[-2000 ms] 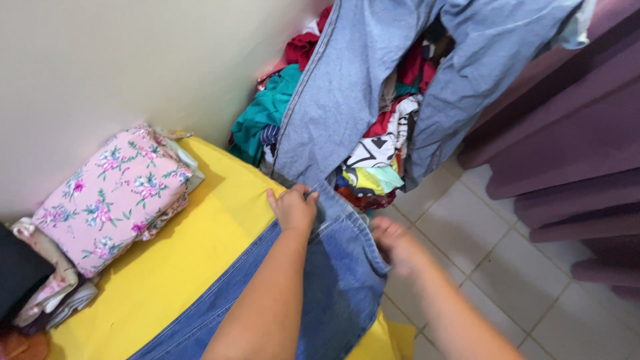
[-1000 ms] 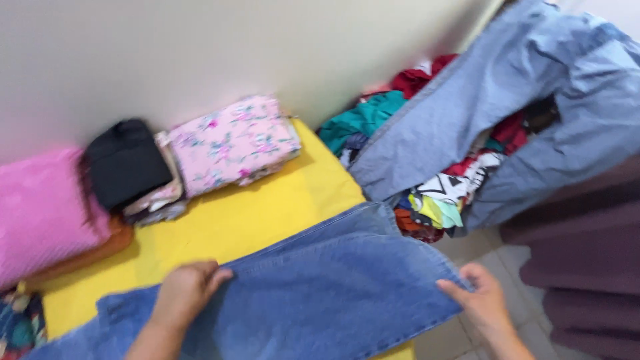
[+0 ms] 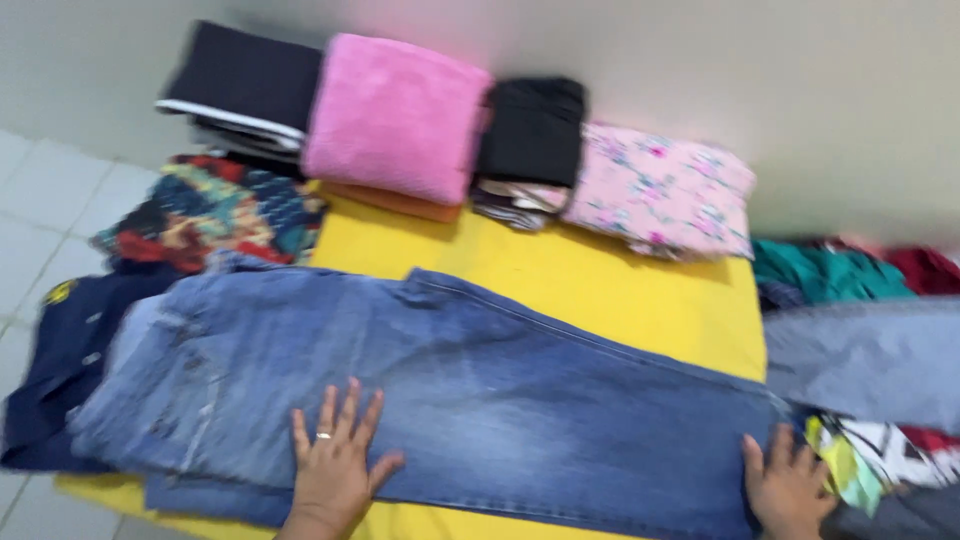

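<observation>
A pair of blue denim jeans (image 3: 510,405) lies lengthwise across a yellow surface (image 3: 637,300), one leg laid over the other. My left hand (image 3: 337,457), with a ring on one finger, rests flat on the jeans near their middle, fingers spread. At the leg's hem end on the right, my right hand (image 3: 787,484) touches the denim with its fingers apart. Neither hand grips the cloth. The waist end, at the left, lies beside a navy garment (image 3: 56,375) and partly hides it.
Along the wall stand folded stacks: dark cloth (image 3: 244,79), a pink textile (image 3: 401,120), black cloth (image 3: 532,135) and floral fabric (image 3: 664,191). A multicolored printed garment (image 3: 217,214) lies at left. Light blue jeans (image 3: 862,360) lie over a loose clothes pile (image 3: 832,270) at right.
The jeans, earlier held at the leg by my hands, now lie flatter, and my hands have let go and rest on them. The view has swung left.
</observation>
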